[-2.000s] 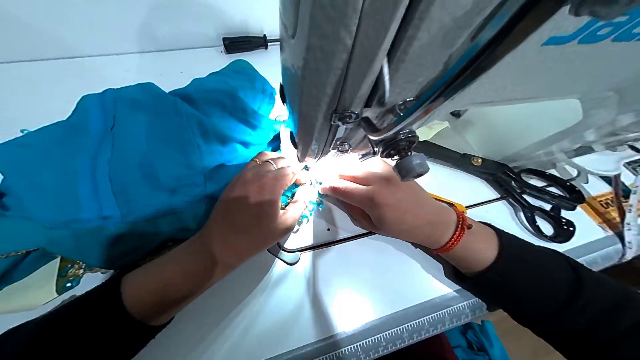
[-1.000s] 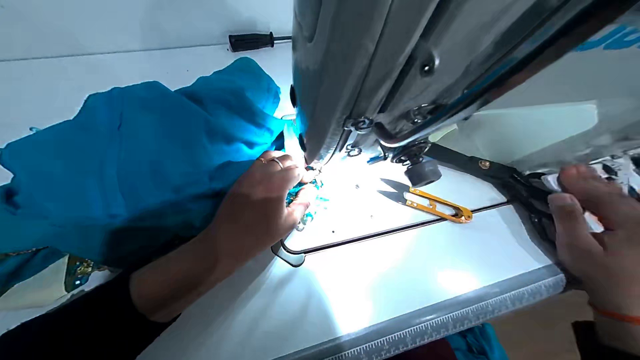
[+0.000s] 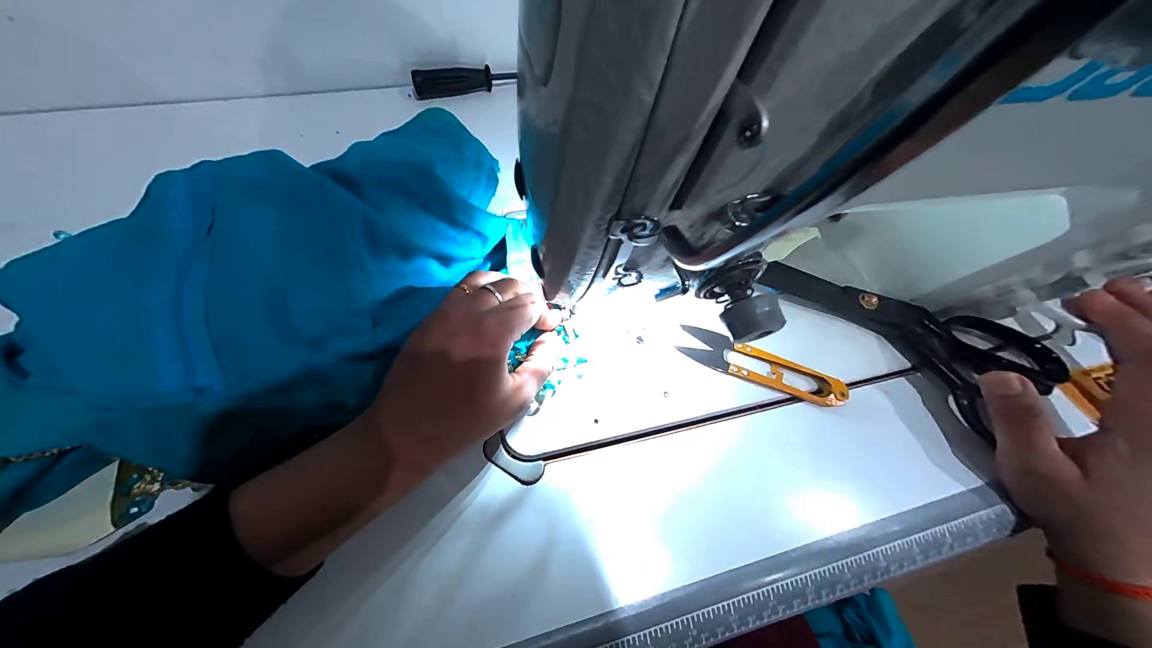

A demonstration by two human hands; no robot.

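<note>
My left hand [image 3: 477,355] pinches the beaded edge of the teal fabric [image 3: 279,297] close by the needle area of the sewing machine [image 3: 639,117]. Bright lamp light washes out the needle itself. At the far right, my right hand [image 3: 1071,441] is spread, its thumb beside the handles of the black fabric shears [image 3: 918,333]; whether it touches them cannot be told. Yellow thread snips [image 3: 783,373] lie on the machine bed between the hands, their blades toward the needle.
A black-handled screwdriver [image 3: 454,82] lies behind the machine head. A metal ruler [image 3: 810,562] runs along the table's front edge. Cream material [image 3: 67,517] and gold-trimmed fabric are at the lower left. More teal fabric [image 3: 864,621] hangs below the front edge.
My right hand has left the needle area for the far right beside the shears. The yellow snips, mostly hidden under it before, now lie in view. My left hand stays on the fabric.
</note>
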